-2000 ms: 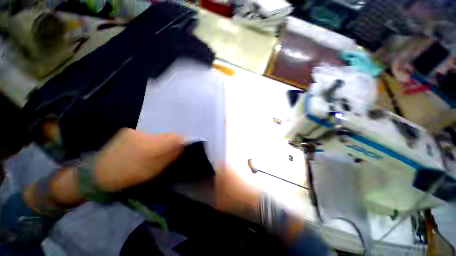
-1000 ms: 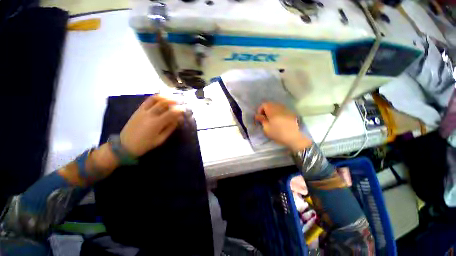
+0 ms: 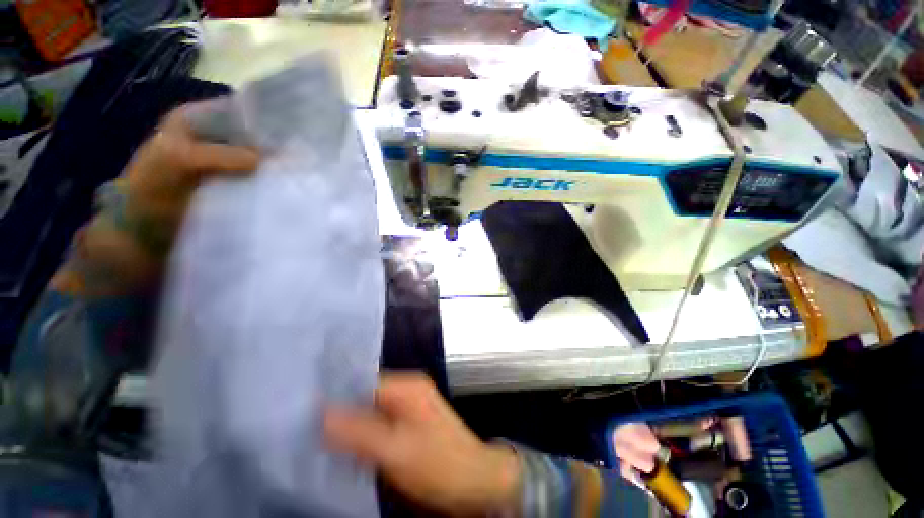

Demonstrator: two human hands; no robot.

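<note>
A long panel, grey side showing (image 3: 274, 263), is held up in front of me, somewhat blurred. My left hand (image 3: 182, 167) grips its upper left edge. My right hand (image 3: 420, 445) holds its lower right edge. A dark panel (image 3: 413, 314) lies on the table behind it, reaching the area below the needle. A small shaped black panel (image 3: 552, 258) with a curved cut-out lies under the arm of the white sewing machine (image 3: 618, 177), right of the needle. The presser foot area is bright and hard to make out.
A dark pile of cut pieces (image 3: 86, 132) lies at the left. A blue basket (image 3: 785, 445) with thread spools stands below the table edge (image 3: 567, 359) at the right. A cord hangs across the machine arm. White cloth and a teal cloth lie behind the machine.
My left hand has moved up and left from the needle, and my right hand has left the small panel. Both now hold the grey-sided panel. The small panel now shows its black side.
</note>
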